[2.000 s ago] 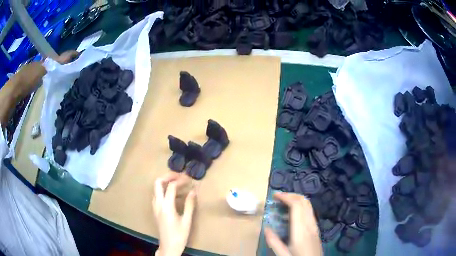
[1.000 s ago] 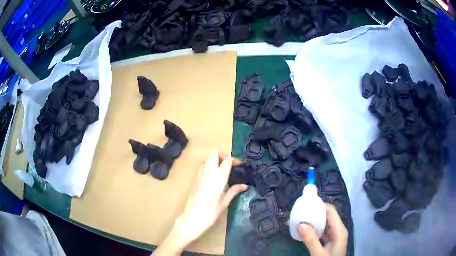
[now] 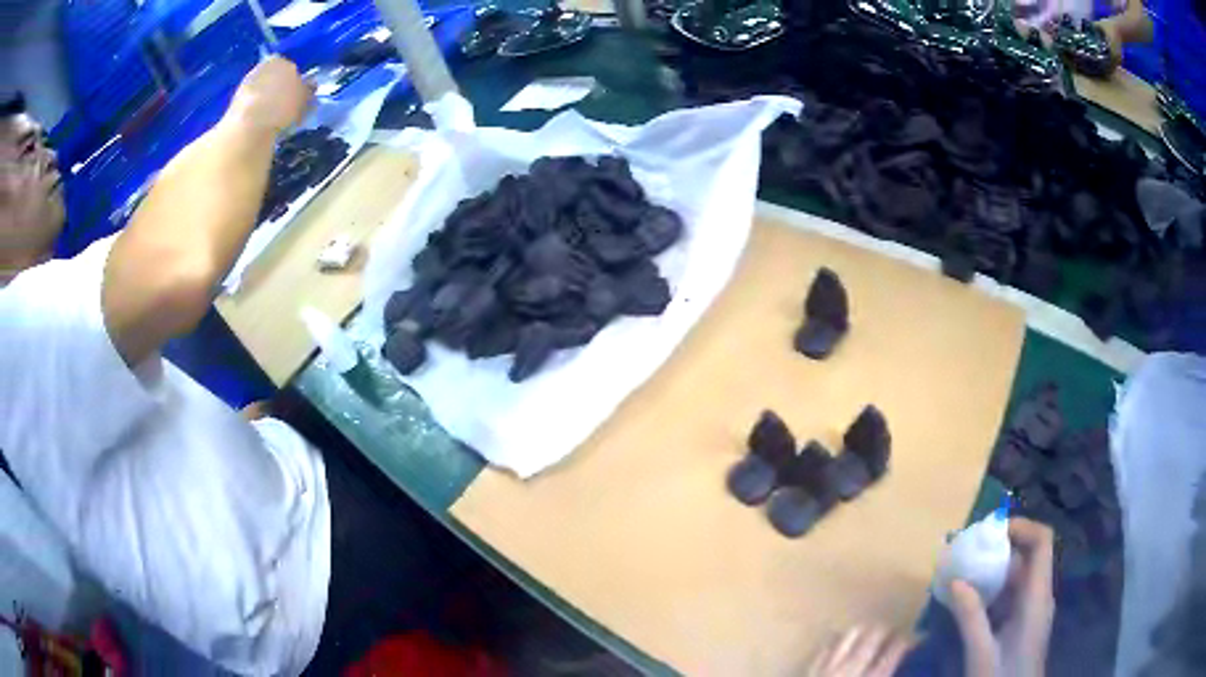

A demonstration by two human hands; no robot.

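Note:
My right hand (image 3: 1016, 608) holds the white glue bottle (image 3: 976, 558) with its blue tip pointing up, at the lower right by the cardboard's right edge. My left hand (image 3: 862, 653) is blurred and cut off by the bottom edge; only some fingers show, and I cannot tell whether it holds anything. Three glued seat assemblies (image 3: 795, 508) stand close together on the tan cardboard sheet (image 3: 661, 529). Another glued seat assembly (image 3: 821, 315) stands apart behind them. The dark seat bases (image 3: 1058, 456) lie on the green table at the right.
A heap of dark parts (image 3: 542, 265) lies on a white liner sheet (image 3: 529, 443) at centre left. Another person (image 3: 146, 437) in white stands at the left with an arm raised. A far heap of dark parts (image 3: 926, 172) lies along the back. A white sheet (image 3: 1164, 489) is at the right edge.
The view has swung left, so the table has shifted right and another person shows. The right hand still holds the bottle. The left hand is now mostly out of the picture.

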